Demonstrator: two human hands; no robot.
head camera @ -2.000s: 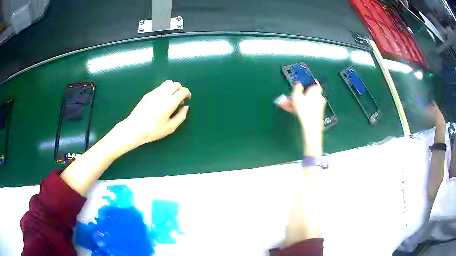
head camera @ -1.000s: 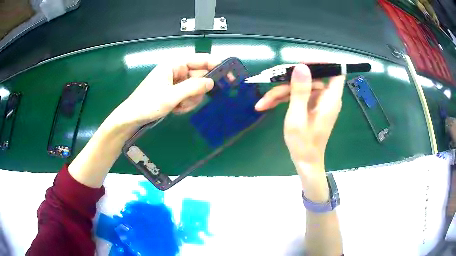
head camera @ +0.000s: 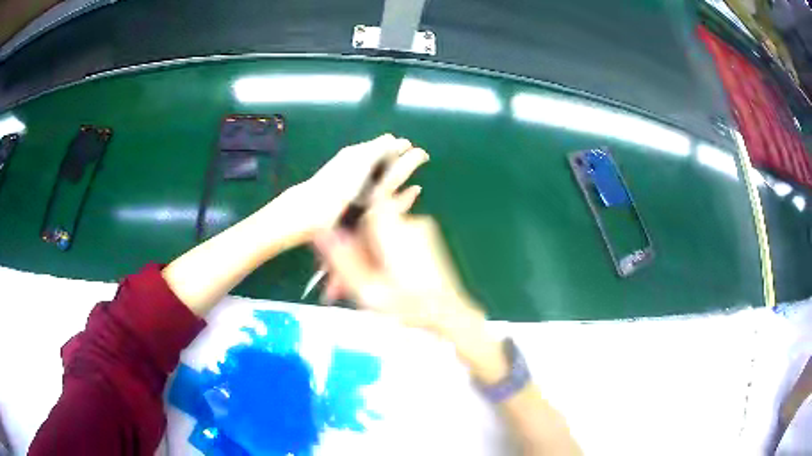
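My left hand [head camera: 352, 174] is over the green conveyor belt, and my blurred right hand [head camera: 392, 263] overlaps it from below. The dark handle of the tweezers [head camera: 363, 198] shows between the hands, with a pale tip pointing down and left from my right hand. What my left fingers hold is hidden. A phone middle frame [head camera: 242, 165] lies on the belt behind my left forearm, its dark side up. Another frame [head camera: 610, 200] with dark blue film lies on the right of the belt.
More dark frames lie on the belt at the left, one of them whole [head camera: 78, 183]. Blue film pieces [head camera: 267, 396] are heaped on the white table cover [head camera: 623, 383]. A red rack [head camera: 757, 107] is beyond the belt at upper right. Part of another person shows at the right edge.
The frame I was holding is out of my grip, and a dark frame lies beside my left forearm. My right hand has moved left and down with the tweezers, close against my left hand.
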